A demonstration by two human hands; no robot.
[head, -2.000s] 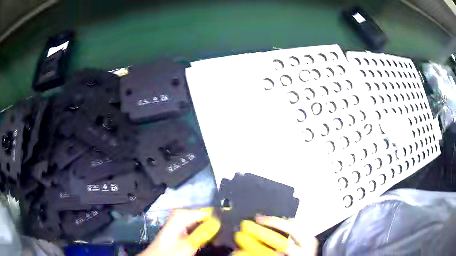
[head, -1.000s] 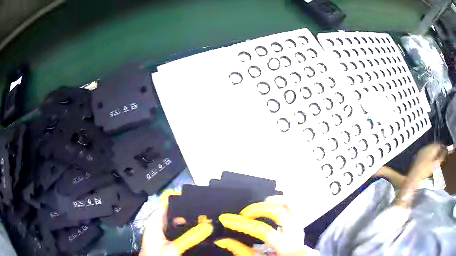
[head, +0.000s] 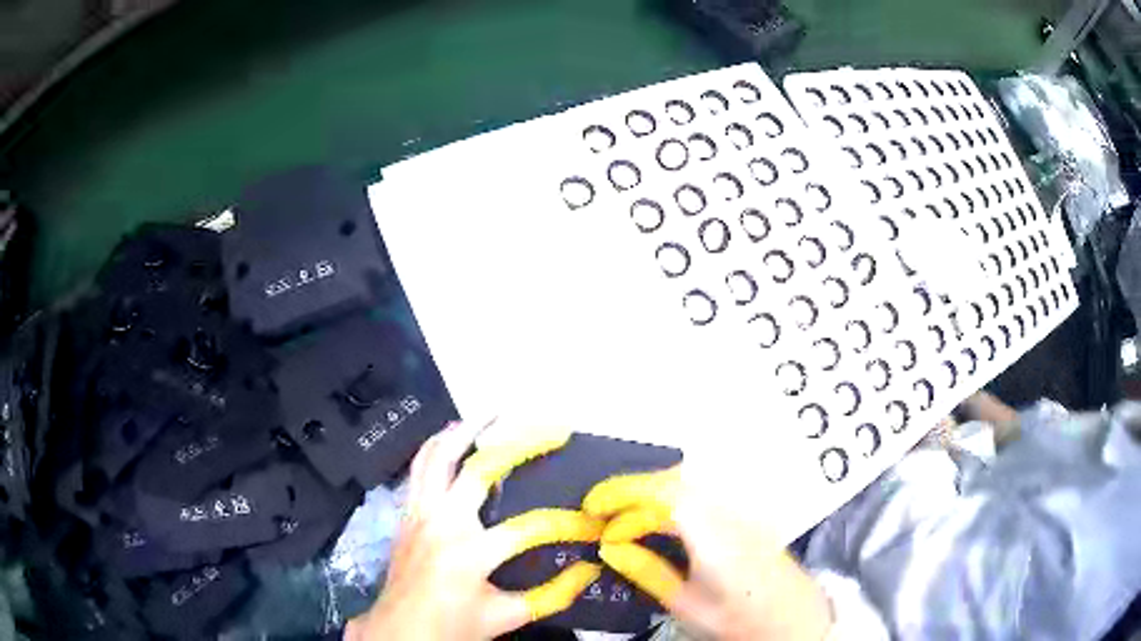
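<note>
A black cover plate [head: 613, 458] lies in my hands over the lower edge of the white release liner sheet [head: 501, 288]. White icons show near its lower part. My left hand [head: 482, 551] grips the plate from the left, yellow finger cots around its edge. My right hand [head: 701, 545] has its cot-covered fingertips on the plate, meeting the left fingertips near its middle. The fingers hide much of the plate. I cannot tell whether a ring is between the fingertips. Black adhesive rings [head: 699, 307] sit in rows on the sheet's right part.
A jumbled pile of cover plates [head: 213, 507] is at left, with stacked cover plates [head: 300, 251] at its upper right. A fuller ring sheet [head: 1001, 188] and clear plastic film [head: 1064, 138] are at right. A black device [head: 751, 23] is on the green belt [head: 501, 75]. Another person's pale sleeve [head: 1001, 501] is at lower right.
The view has shifted slightly. The plate in my hands now shows icons, and my fingertips have come together over it. The neighbour's forearm has mostly gone behind the sleeve.
</note>
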